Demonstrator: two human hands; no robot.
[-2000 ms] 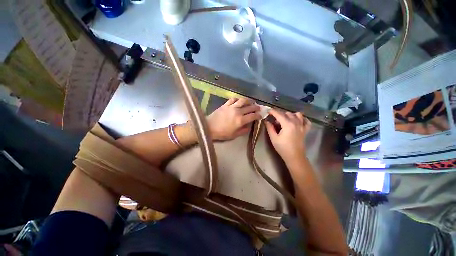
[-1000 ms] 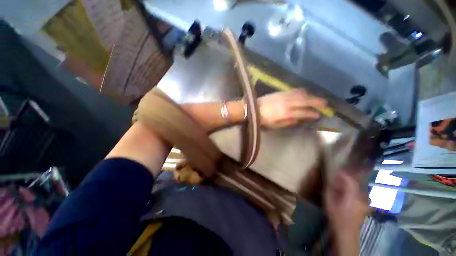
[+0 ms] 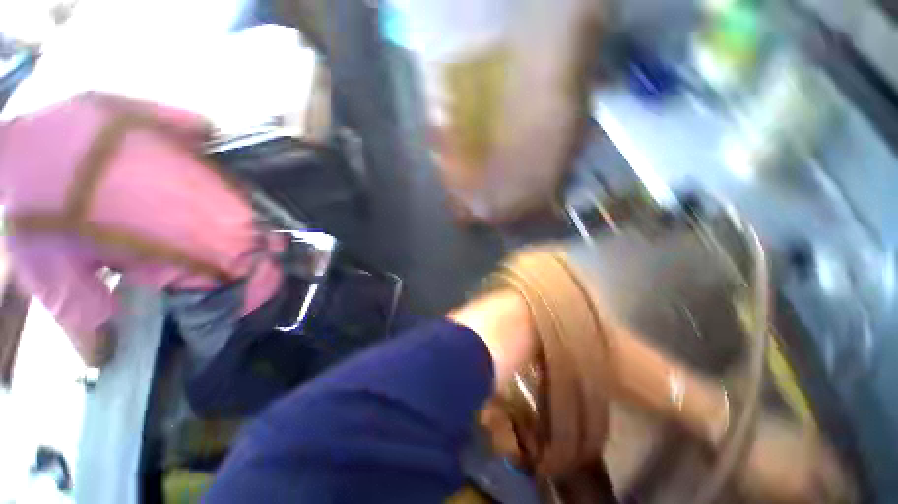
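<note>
The whole view is blurred. The thick tan-brown strap bundle [image 3: 569, 359] hangs looped over my left forearm. A single strap [image 3: 756, 330] arcs up beside my left wrist, over the edge of the grey machine bed [image 3: 679, 295]. My left hand [image 3: 802, 474] is at the lower right, over the bed near the yellow tape [image 3: 791, 379]. It is smeared, and its fingers and anything in them cannot be made out. My right hand is out of the picture.
A person in a pink top [image 3: 148, 197] is at the left, bent beside dark objects. Brownish and yellow sheets [image 3: 502, 118] hang or lie at the top middle. The pale blue machine surface [image 3: 837, 207] is at the right, with blurred items on it.
The view has swung left, bringing the person in pink into sight. My left hand now shows at the lower right. My right hand, which had moved away from the bar, has left the picture.
</note>
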